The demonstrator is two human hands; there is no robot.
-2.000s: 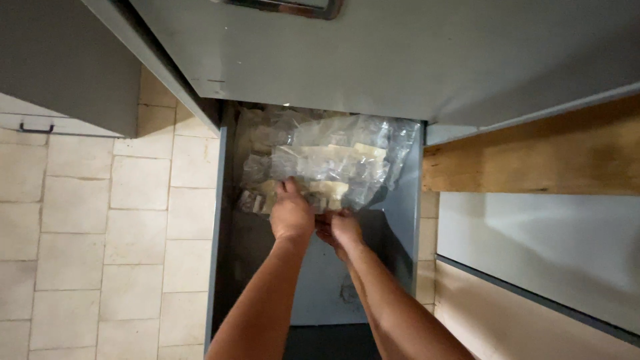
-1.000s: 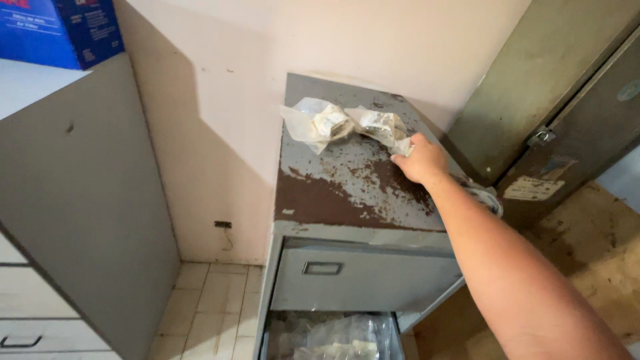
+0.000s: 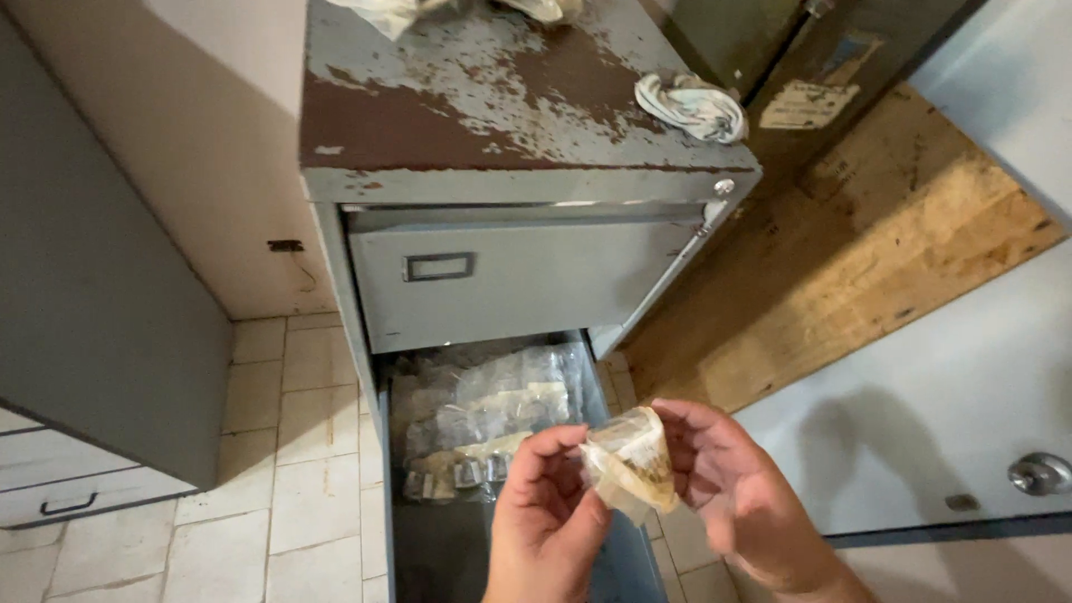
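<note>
Both my hands are around a small clear plastic bag [image 3: 628, 465] with a yellowish paper inside, above the right side of the open lower drawer [image 3: 624, 536]. My left hand [image 3: 548, 511] pinches its left edge between thumb and fingers. My right hand [image 3: 729, 494] holds its right side with the fingertips. In the drawer lie several plastic bags [image 3: 494, 410] with small parts, which I cannot identify. More plastic bags [image 3: 402, 12] rest on the rusty top of the metal filing cabinet [image 3: 469, 126], cut off by the upper frame edge.
A twisted white cloth [image 3: 693, 107] lies on the cabinet's top right corner. The upper drawer [image 3: 519, 280] is closed. A wooden board [image 3: 871, 251] and a white door panel with a round knob [image 3: 1038, 474] are at the right. Another grey cabinet [image 3: 100, 276] stands at the left.
One second ago my right hand was at the bags on the cabinet top; now both hands hold a small bag above the drawer. The view has shifted downward.
</note>
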